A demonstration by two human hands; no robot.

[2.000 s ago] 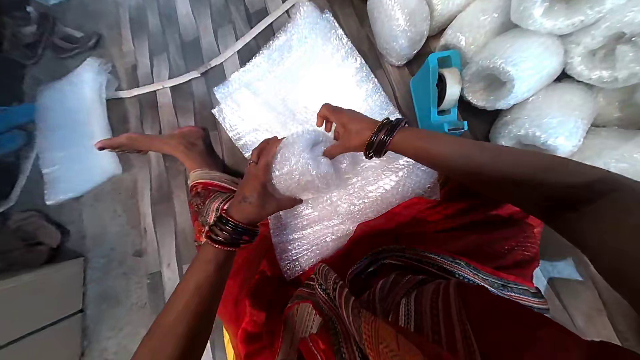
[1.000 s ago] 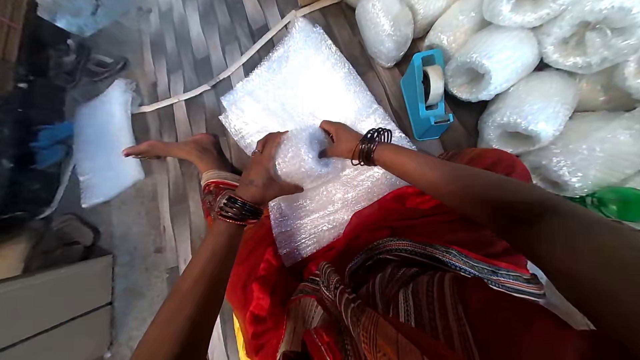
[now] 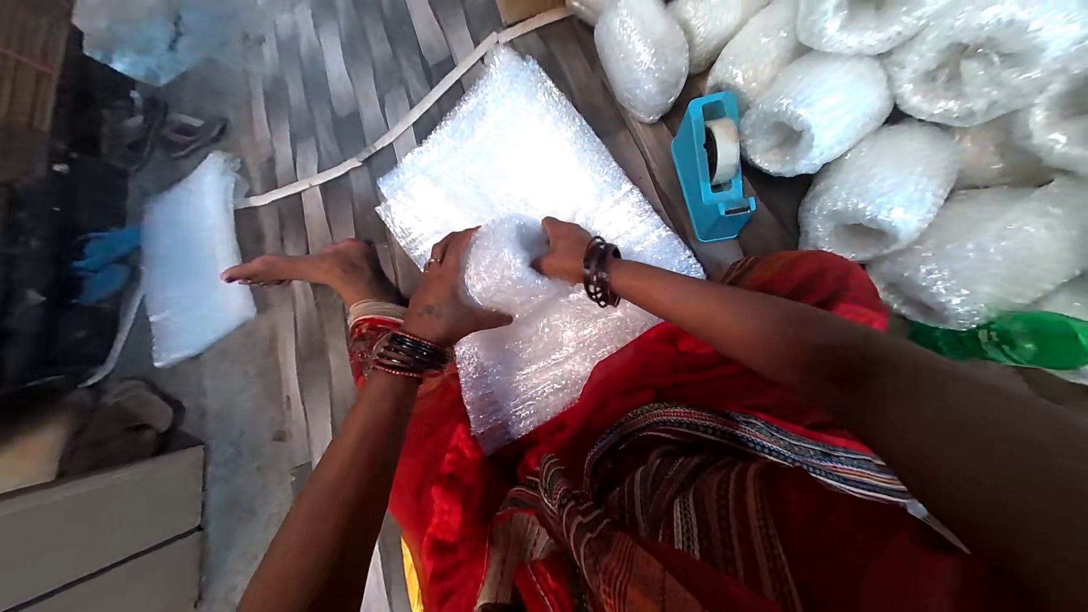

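Note:
My left hand [image 3: 446, 289] is wrapped round the near-left side of a bubble-wrap roll [image 3: 507, 265], thumb below it. At the roll's right end, my right hand [image 3: 563, 250] grips the rim, some fingers hidden in the opening. The roll rests on flat sheets of bubble wrap [image 3: 544, 153] that lie over the floor and partly against my red-clothed lap. What is inside the roll, if anything, is hidden. To the right of the sheets stands a blue tape dispenser [image 3: 699, 183] with a roll of clear tape [image 3: 723, 151].
Many bubble-wrap rolls [image 3: 880, 189] are heaped at the upper right, with a green plastic bottle [image 3: 1011, 338] below them. A folded bubble-wrap sheet [image 3: 194, 263] lies left, near my bare foot [image 3: 323, 268]. A pale strap [image 3: 374, 149] crosses the floor. Pale boxes [image 3: 102, 527] stand lower left.
My right hand has moved closer in against the roll's opening since two seconds ago. My left hand keeps its hold. The view has shifted slightly, and the green bottle has come into it.

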